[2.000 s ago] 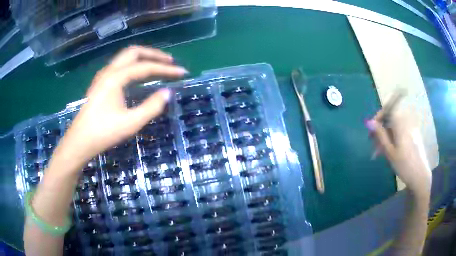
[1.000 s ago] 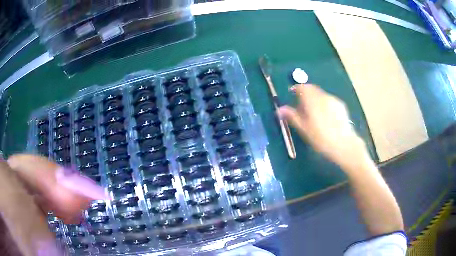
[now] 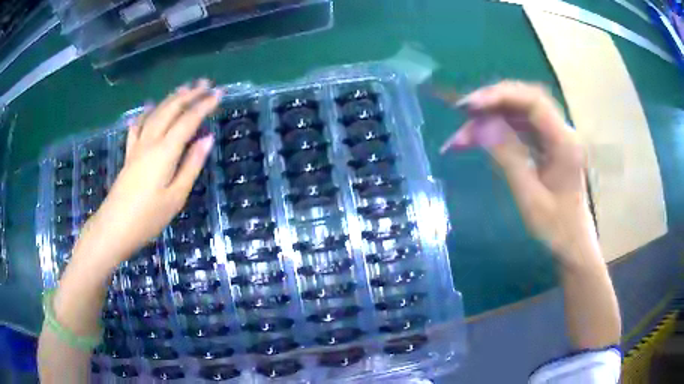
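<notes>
The clear blister tray [image 3: 435, 217] holds rows of round black parts [image 3: 313, 191] standing on edge. My left hand [image 3: 154, 172] lies over its upper left part, fingers slightly apart and pointing at the back edge; nothing shows in it. Whether it touches the tray is unclear. My right hand [image 3: 536, 154] is raised right of the tray, thumb and fingers around a small brush [image 3: 442, 95]. The blurred pale brush tip points left, near the tray's back right corner. Most of the handle is hidden or blurred. The loose round part is not visible.
Stacked filled trays [image 3: 247, 26] with small white labels stand behind the work tray at the left. A tan cardboard sheet [image 3: 615, 127] lies at the right on the green mat [image 3: 495, 262]. Yellow-black edging shows at the lower right.
My right hand has picked up the brush from the mat and raised it. My left hand has moved from the lower left corner back over the tray's upper left part.
</notes>
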